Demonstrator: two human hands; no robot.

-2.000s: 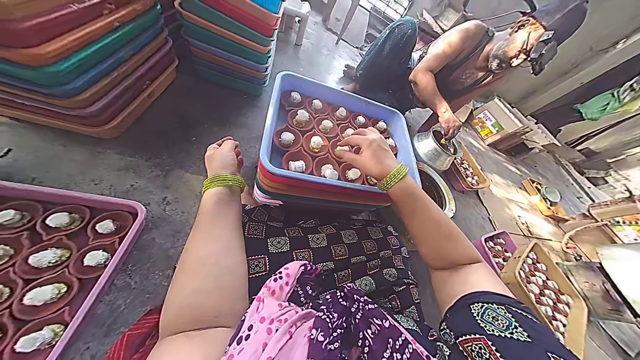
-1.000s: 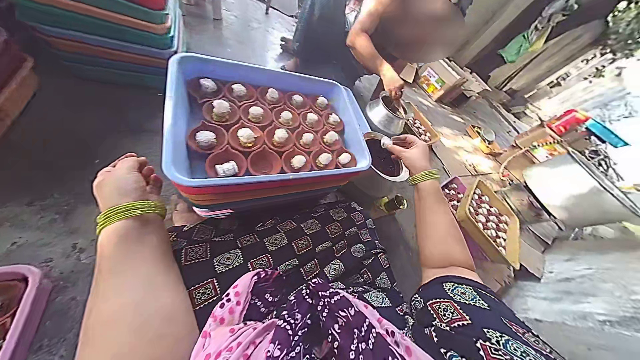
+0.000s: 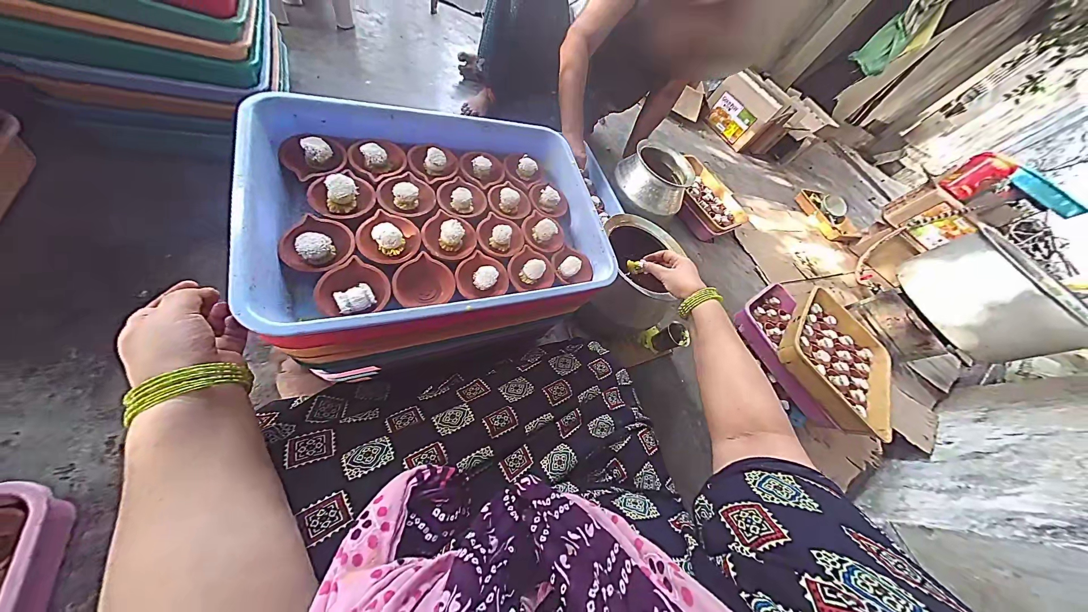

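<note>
A blue plastic tray [image 3: 425,327] tops a stack of trays before me and holds several clay diyas, most with a whitish lump inside. One clay diya [image 3: 423,280] near the front holds no lump. My right hand [image 3: 671,270] is over a metal pot [image 3: 629,306] of dark contents, its fingertips pinching a small yellow-green piece. My left hand [image 3: 183,331] is loosely curled beside the tray's left corner; whether anything is inside it cannot be seen.
Behind the tray a person [image 3: 586,76] reaches toward a second metal pot [image 3: 654,180]. Stacked trays [image 3: 144,51] stand at upper left, a pink tray [image 3: 38,544] at lower left. Right lie a yellow tray [image 3: 880,399] of filled diyas and a large metal vessel [image 3: 986,297]. A small dark cup [image 3: 671,336] sits beside the near pot.
My right hand has moved from over the diyas in the blue tray to the pot at its right. The view has shifted. The other person's arm has moved toward the tray beside the far pot.
</note>
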